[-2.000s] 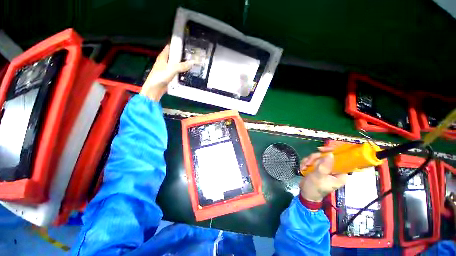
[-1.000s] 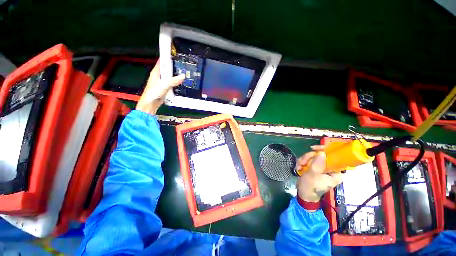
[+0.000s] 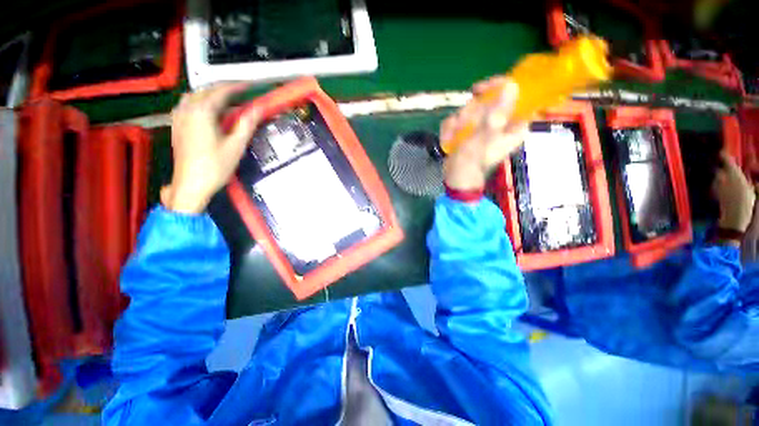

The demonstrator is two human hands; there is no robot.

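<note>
A tablet with open back lies in a red-orange foam frame on the dark green bench in front of me, tilted to the left. My left hand grips the upper left corner of that frame. My right hand holds the yellow-orange electric screwdriver, its tip end pointing down left near the round screw tray. The tip itself is hard to make out. A white-framed tablet lies on the green conveyor beyond, out of my hands.
Framed tablets are stacked at the left. Another red-framed tablet lies on the conveyor at upper left. Two red-framed tablets lie to the right. Another person's hand and blue sleeve show at the right edge.
My left hand let go of the white-framed tablet, now on the conveyor, and took hold of the red frame, which is turned more. The screwdriver stays in my right hand. The view has shifted downward.
</note>
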